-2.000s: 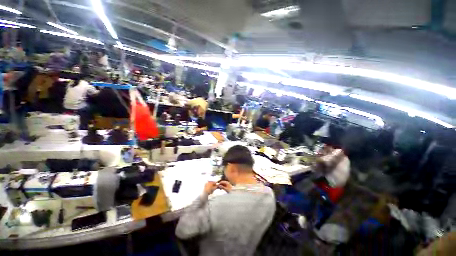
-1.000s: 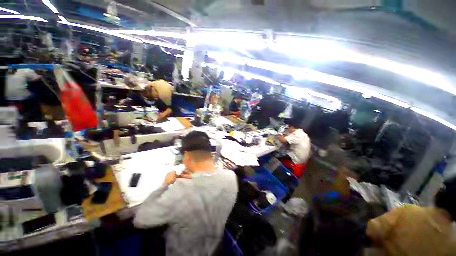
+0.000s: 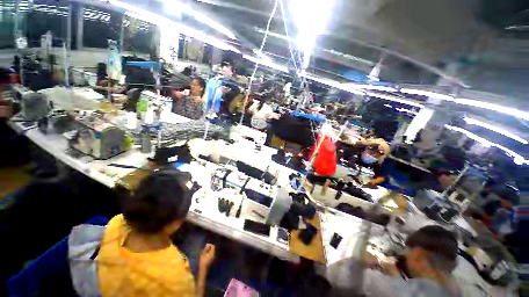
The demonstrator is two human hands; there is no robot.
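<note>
A pink flat thing, possibly a phone (image 3: 239,288), pokes up at the bottom edge and is cut off by it; no hand shows on it. Neither of my hands can be made out. In front, a white sewing table (image 3: 217,219) bears a sewing machine (image 3: 255,204) with grey cloth at its right end. A dark flat piece (image 3: 257,227) lies before the machine. Another dark piece (image 3: 307,234) lies on a brown board (image 3: 310,249). A small dark thing (image 3: 336,240) lies to the right of the board.
A person in yellow (image 3: 142,264) sits close at lower left, one arm hanging by the table edge. A person in grey (image 3: 429,261) is at lower right. A red bag (image 3: 325,156) hangs above the tables. More people and machines stand behind.
The view has swung left: the grey-clad person, red bag and brown board now stand further right. The yellow-clad person at left and the pink thing have come into view.
</note>
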